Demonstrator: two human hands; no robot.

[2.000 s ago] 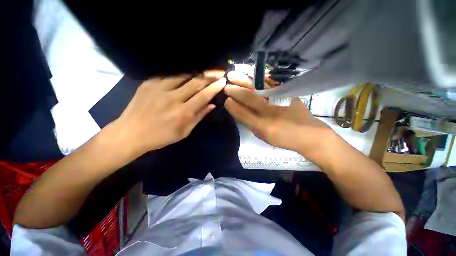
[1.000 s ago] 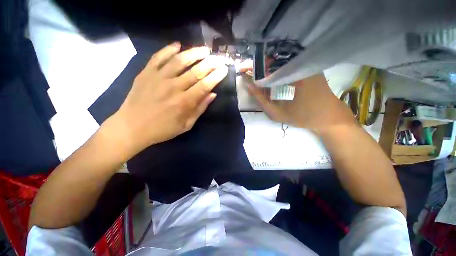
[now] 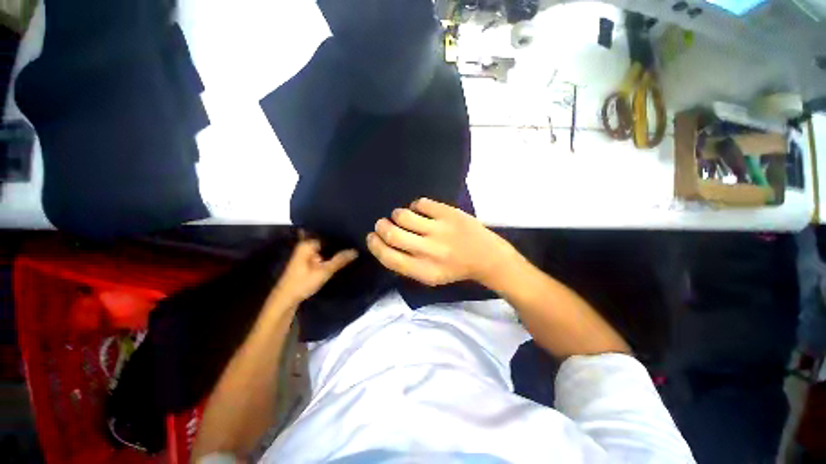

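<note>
A dark fabric panel [image 3: 389, 154] lies on the white table and hangs over its front edge onto the lap. My left hand [image 3: 317, 269] is at the panel's left side just below the table edge, thumb spread; some fingertips are hidden against dark cloth. My right hand [image 3: 430, 243] is over the panel at the table edge, palm down with fingers curled; a grip on the cloth cannot be made out. Small metal sewing machine parts [image 3: 450, 41] show at the panel's upper right.
A stack of dark cut pieces [image 3: 113, 127] lies on the table's left. Yellow-handled scissors [image 3: 641, 109], dark thread tails [image 3: 572, 116] and an open brown box of small items [image 3: 732, 192] are to the right. A red plastic crate [image 3: 54, 362] with dark cloth is lower left.
Both hands have moved from the needle area down to the table's front edge. The view has shifted, showing more of the table, stack and crate.
</note>
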